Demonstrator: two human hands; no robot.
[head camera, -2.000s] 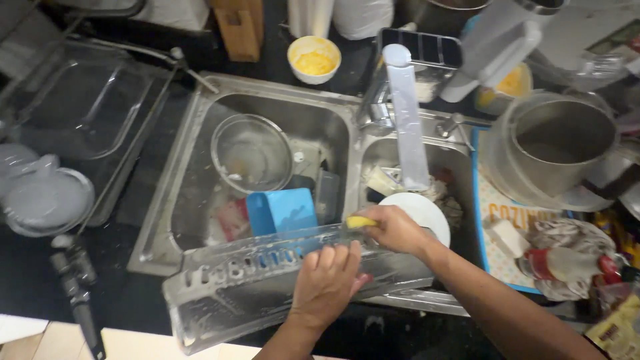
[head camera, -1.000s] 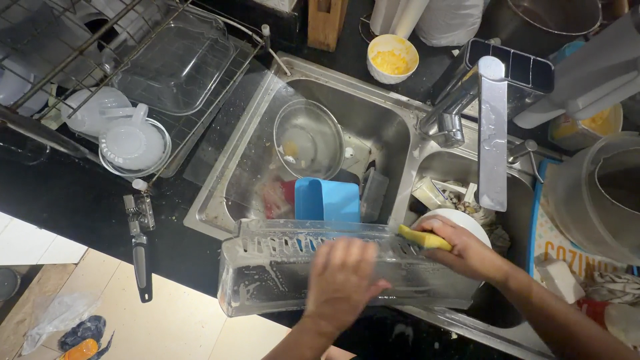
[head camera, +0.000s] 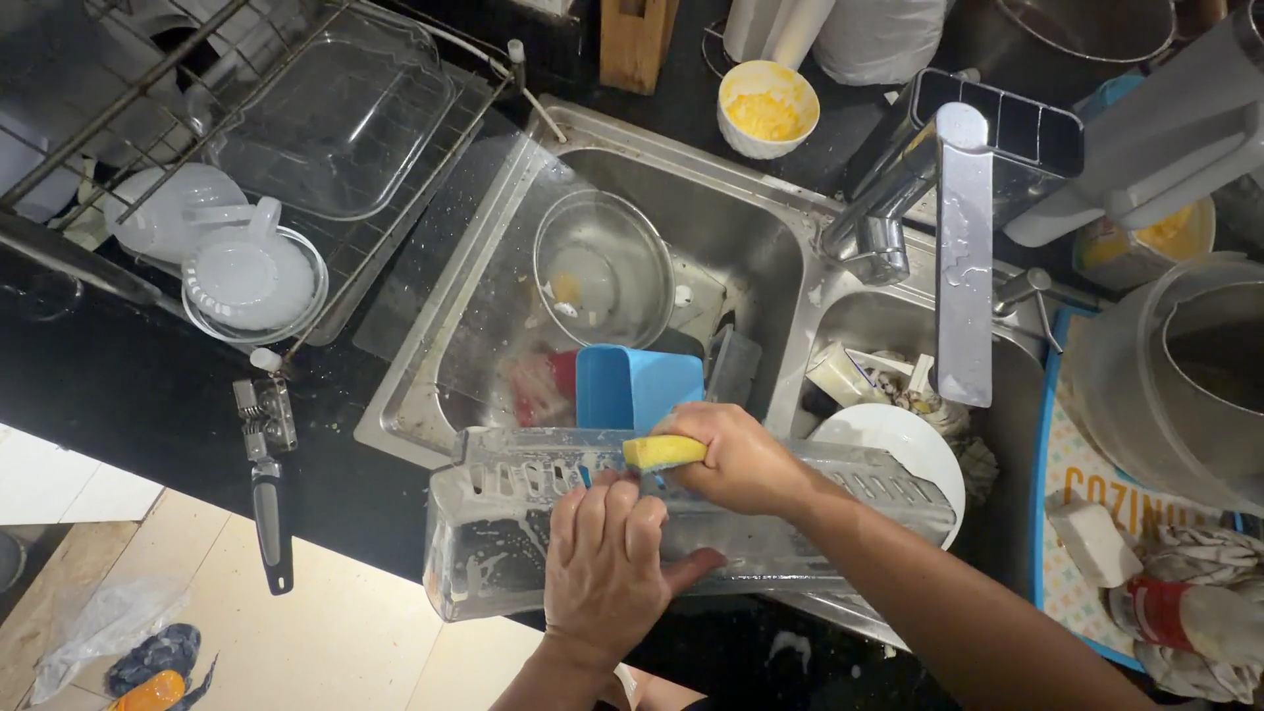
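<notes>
A long clear plastic bin with slots along its edge (head camera: 474, 533) lies across the front of the double steel sink, with soap suds on it. My left hand (head camera: 612, 553) rests on its wall, fingers bent near the slots and thumb spread. In my right hand (head camera: 736, 459) is a yellow sponge (head camera: 664, 452), pressed against the slotted edge just above my left fingertips. Behind the bin, a blue plastic container (head camera: 642, 385) and a round glass bowl (head camera: 603, 269) sit in the left basin. A white plate (head camera: 889, 449) is partly hidden behind the bin's right end.
A chrome faucet (head camera: 963, 257) reaches over the right basin, which holds food scraps. Left of the sink stands a wire dish rack (head camera: 395, 222) with glassware, and a grey-handled peeler (head camera: 269, 523) lies on the counter. A pot and a bottle are at the right.
My right hand has moved left along the slotted edge with the sponge, closer to my left hand. The view has shifted since two seconds ago.
</notes>
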